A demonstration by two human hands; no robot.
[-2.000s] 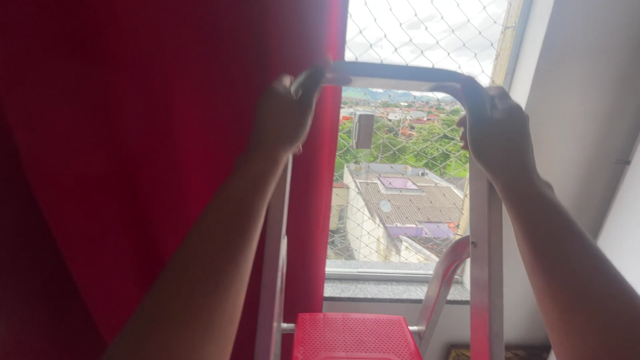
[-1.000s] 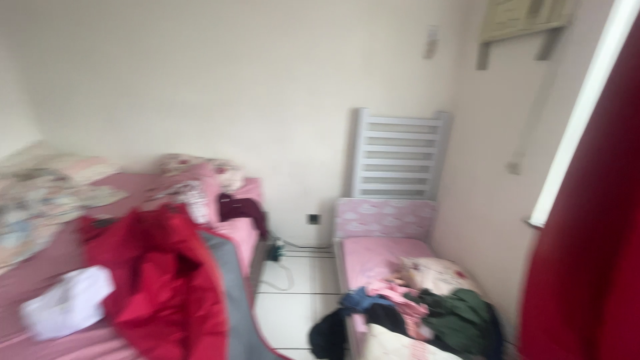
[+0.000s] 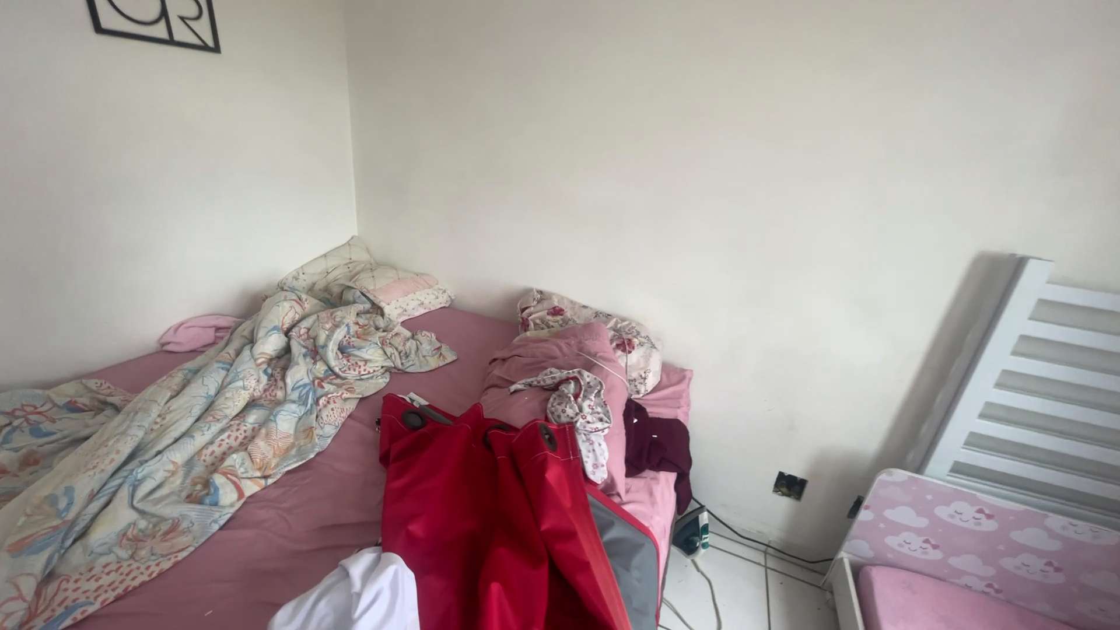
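Neither of my hands shows in the head view now. A red curtain with metal eyelets (image 3: 490,516) lies on the pink-sheeted bed (image 3: 289,507), grey fabric along its right side. A white cloth (image 3: 354,595) touches its lower left. A patterned coverlet (image 3: 210,420) is crumpled across the left of the bed. Near the wall, a floral pillow (image 3: 643,350) and folded pink bedding (image 3: 551,350) sit behind the curtain, a small printed cloth (image 3: 577,407) on top.
Right of the bed, a clothes iron (image 3: 689,532) stands on the tiled floor (image 3: 739,582), cords beside it. A small bed with a cloud-print headboard (image 3: 980,534) is at the right; a white slatted panel (image 3: 1041,376) leans on the wall. A dark maroon cloth (image 3: 661,451) hangs at the bed's edge.
The view has swung from the window to the beds. Two seconds ago both my hands held the top rail of a stepladder; hands and ladder are now out of view.
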